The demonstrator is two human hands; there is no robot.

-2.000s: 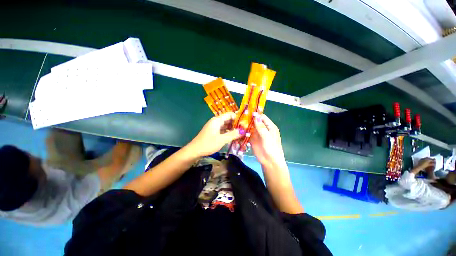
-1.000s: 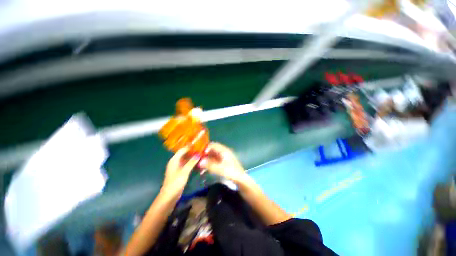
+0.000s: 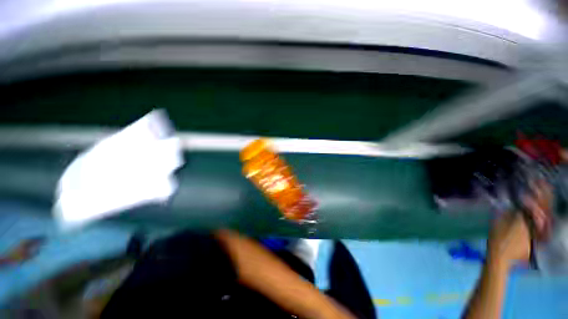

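A bundle of orange film strips with red wires (image 3: 277, 177) lies on the green bench in front of me, touched by no hand. My right hand (image 3: 514, 237) is stretched out to the far right, beside the black fixtures; it is blurred, so its fingers and anything in them cannot be made out. My left forearm crosses low over my body and runs out of the bottom edge; my left hand is out of the picture.
A stack of white sheets (image 3: 121, 177) lies on the bench to the left. Black clamp fixtures (image 3: 473, 177) with blurred red handles (image 3: 539, 149) stand at the right. A pale rail (image 3: 349, 147) runs along the bench. Part of a person shows at lower left.
Both hands have let go of the orange strips, which now lie on the bench. My right hand has moved far right; my left hand has left the picture. The view has shifted and is blurred.
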